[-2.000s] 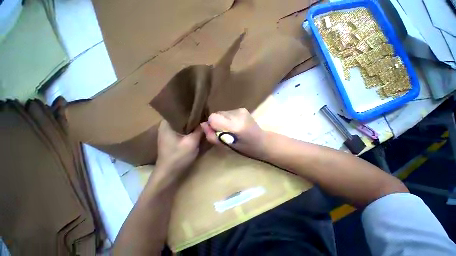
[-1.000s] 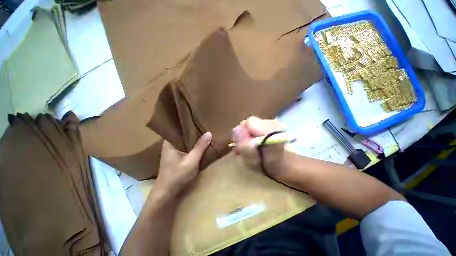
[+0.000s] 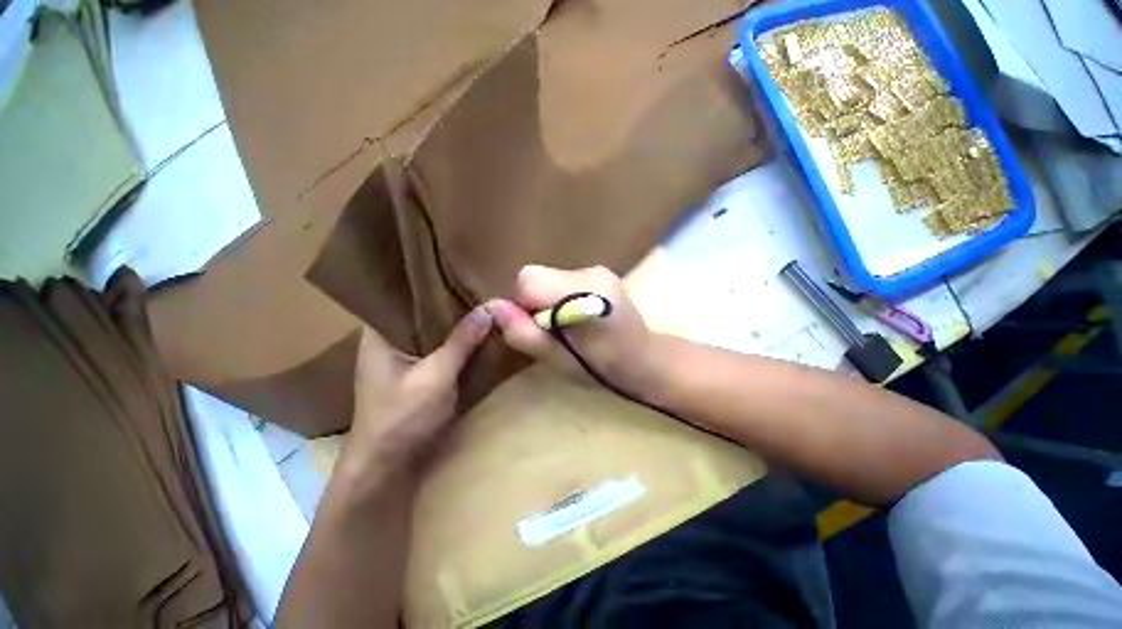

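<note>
A brown bag panel (image 3: 492, 148) is folded up in front of me, its seam standing toward my hands. My left hand (image 3: 416, 387) grips the panel's near edge between thumb and fingers. My right hand (image 3: 591, 332) is closed on an awl or small screwdriver (image 3: 578, 311) with a pale-yellow handle and a black cord loop. Its tip is hidden at the panel, where my right fingertips meet my left thumb. The tan work board (image 3: 541, 455) lies under both hands, with a whitish tape strip near its front edge.
A blue-rimmed tray (image 3: 849, 252) of gold pieces is at right. A grey metal rod with a dark block (image 3: 837, 317) and pink snips (image 3: 904, 321) lie below it. Stacked brown panels (image 3: 86, 455) are at left, pale green pieces (image 3: 62, 172) behind. Grey and white sheets (image 3: 1058, 74) are far right.
My right hand with the awl has moved left from beside the panel to meet my left thumb. The folded panel has shifted left, and the view has shifted slightly.
</note>
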